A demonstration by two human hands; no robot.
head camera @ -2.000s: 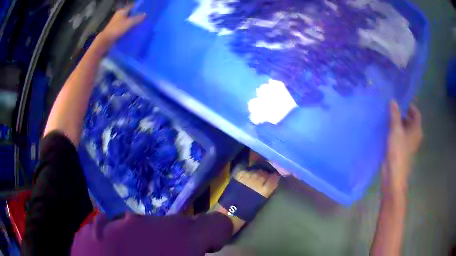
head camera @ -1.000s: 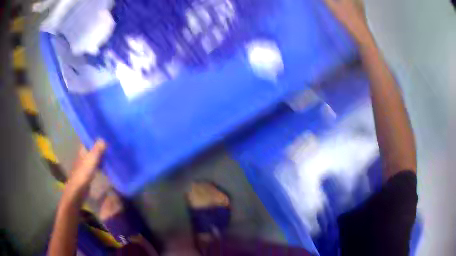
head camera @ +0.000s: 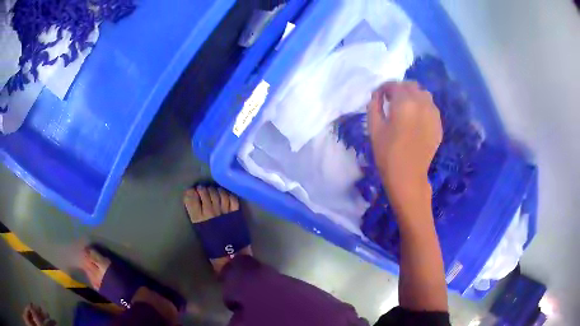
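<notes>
A blue crate (head camera: 296, 194) lined with crumpled white sheets (head camera: 331, 89) holds a heap of dark-blue pieces (head camera: 455, 149) on its right side. My right hand (head camera: 405, 130) is over the crate, its fingers curled beside the white sheet and the pieces; whether it grips anything is hidden. My left hand (head camera: 38, 315) shows only as fingertips at the bottom left edge, and its hold cannot be told. A wide, shallow blue tray (head camera: 127, 102) at the upper left holds small dark-blue slivers (head camera: 60, 25) on white sheets.
Both containers are low, above a grey floor. Another blue crate edge (head camera: 531, 191) with white liner shows under the lined crate at the right. My sandalled feet (head camera: 222, 223) are between tray and crate. Black-and-yellow tape (head camera: 51, 274) crosses the lower left. A dark-blue object (head camera: 518, 302) lies at the lower right.
Both hands have let go of the shallow tray, now at the left. The right hand has moved over the lined crate; the left has dropped to the bottom left edge.
</notes>
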